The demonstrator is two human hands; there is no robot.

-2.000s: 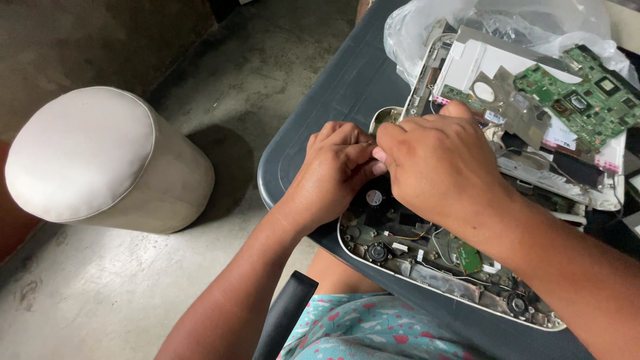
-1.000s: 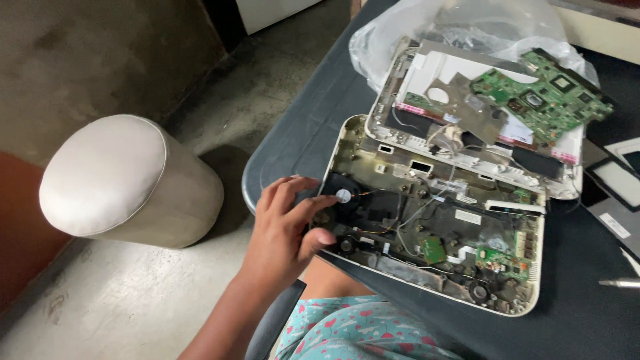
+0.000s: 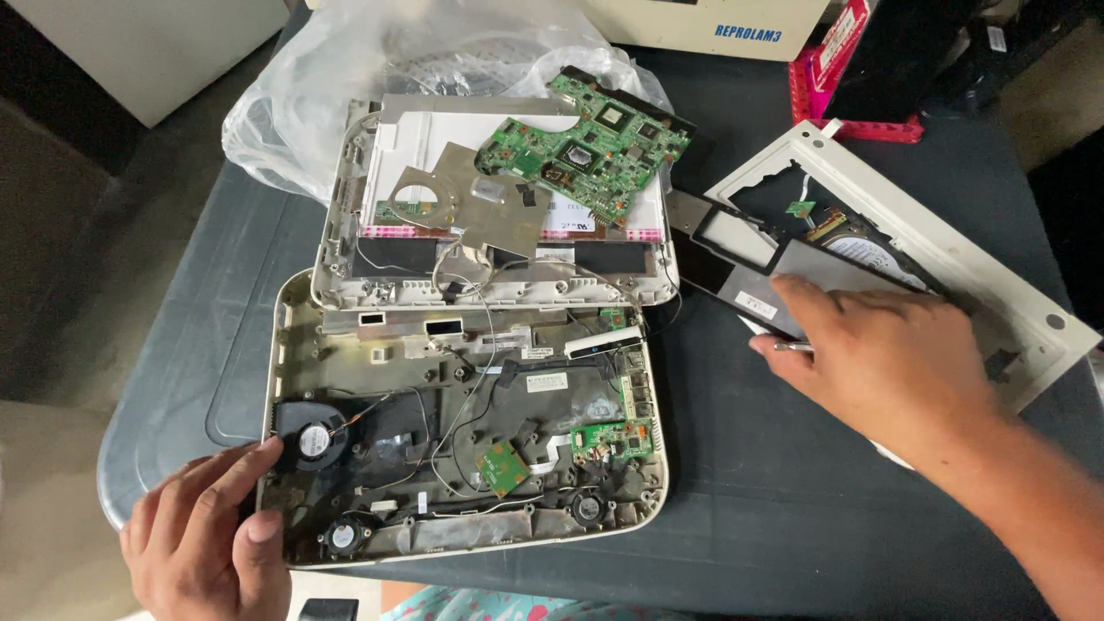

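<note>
A laptop base casing [image 3: 552, 513] lies open on the dark table, with a black cooling fan [image 3: 314, 435], round speakers and small green boards inside. My left hand [image 3: 211, 530] rests at its left edge, fingertips beside the fan, holding nothing. At the right, my right hand [image 3: 880, 371] is over a grey metal-and-plastic panel [image 3: 832, 269], thumb and fingers around a thin metal tool [image 3: 793, 346], mostly hidden. Behind the base lies the laptop display lid [image 3: 388, 293], bearing a metal shield plate [image 3: 509, 211] and a green motherboard [image 3: 595, 147].
A clear plastic bag [image 3: 293, 112] is bunched behind the lid. An off-white casing frame [image 3: 957, 250] with a hard drive [image 3: 871, 259] lies at the right. Beyond stand a cream-coloured machine [image 3: 716, 30] and a pink-red stand [image 3: 862, 129]. The table's rounded edge [image 3: 116, 483] is at the left.
Both hands were together at the fan corner, then the left alone touched the fan. Now my right hand is back in view at the right, around the thin tool. The view has shifted right.
</note>
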